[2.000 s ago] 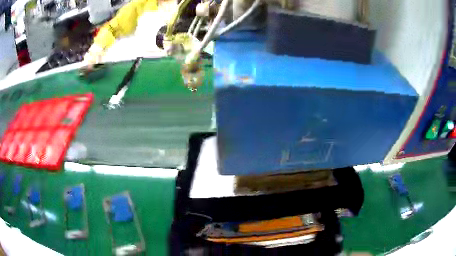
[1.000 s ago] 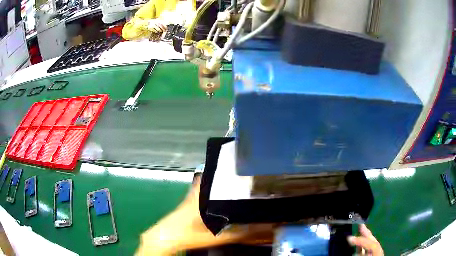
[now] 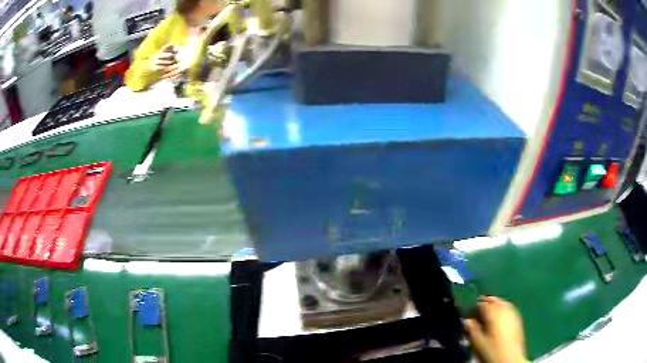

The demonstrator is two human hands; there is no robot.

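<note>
My right hand (image 3: 500, 330) is at the lower right, beside the press fixture. Its fingertips are at the near end of a blurred phone middle frame with a blue patch (image 3: 454, 266), which lies along the right side of the black fixture base (image 3: 245, 305). My left hand is not in view. The grey metal die (image 3: 351, 287) with a round centre shows below the blue press housing (image 3: 376, 191). At the bottom edge, part of the fixture shows blurred and cut off.
Phone middle frames (image 3: 149, 312) lie in a row at the left, and more (image 3: 599, 255) at the right. A red tray (image 3: 53, 213) and a black-handled tool (image 3: 150, 147) lie on the left. The control panel (image 3: 592, 120) stands at the right. A person in yellow (image 3: 156, 57) sits across the line.
My left hand has left the picture. My right hand has moved from in front of the press to its right side with the frame. The view has shifted, and more of the die shows.
</note>
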